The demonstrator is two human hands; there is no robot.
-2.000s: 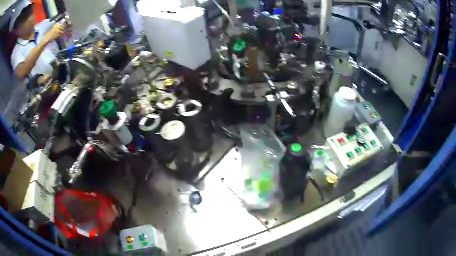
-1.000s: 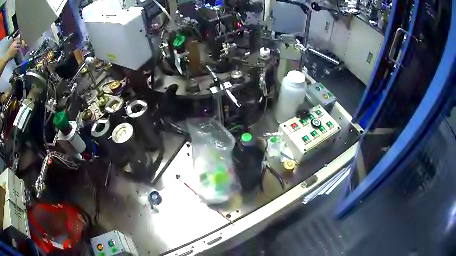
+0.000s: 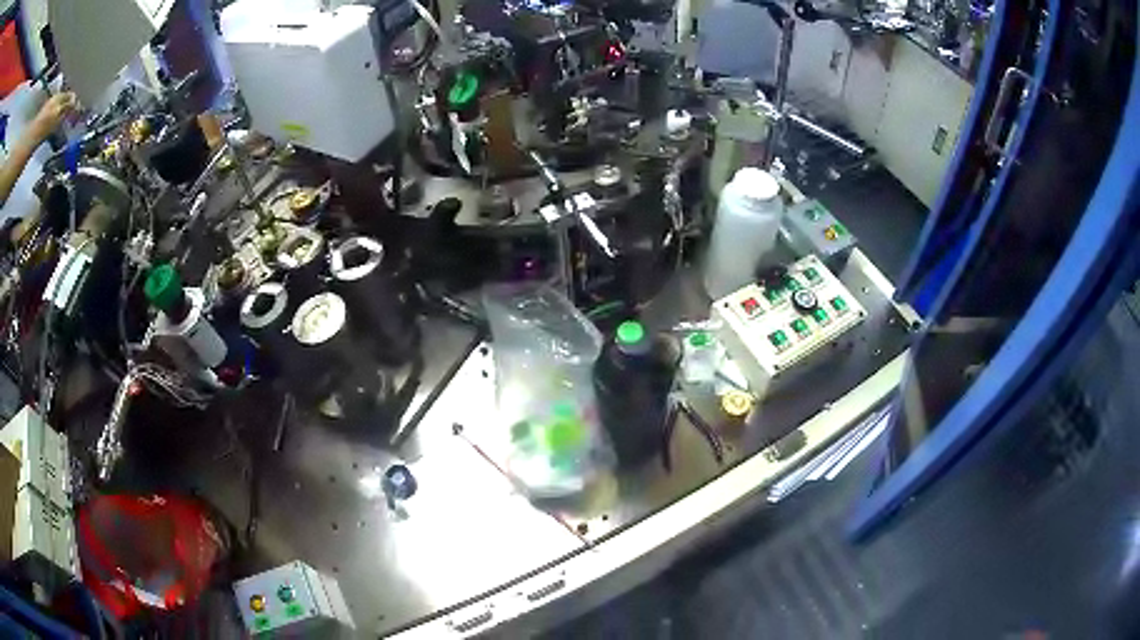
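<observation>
Neither of my hands is in view. A crumpled clear plastic bag [image 3: 540, 375] with bright green pieces lies on the metal base plate [image 3: 431, 550]. A dark bottle [image 3: 635, 390] with a green cap stands against its right side. Dark-handled pliers [image 3: 694, 431] lie right of the bottle. A small dark ring or fitting [image 3: 399, 483] sits alone on the plate. A thin red rod [image 3: 500, 469] lies beside the bag. The button control box [image 3: 790, 319] is at the right, with a white plastic bottle [image 3: 745, 231] behind it.
Black cylinders with pale ring tops [image 3: 319, 320] stand at centre left. A red-edged bag [image 3: 148, 550] and second button box [image 3: 290, 603] are at left front. A blue-framed door [image 3: 988, 363] stands at right. Another person's arm [image 3: 35, 140] shows at the upper left edge.
The view has swung right, then slightly back left, so the scene sits further left than at first. The other person is now mostly out of frame. No item on the plate has visibly moved.
</observation>
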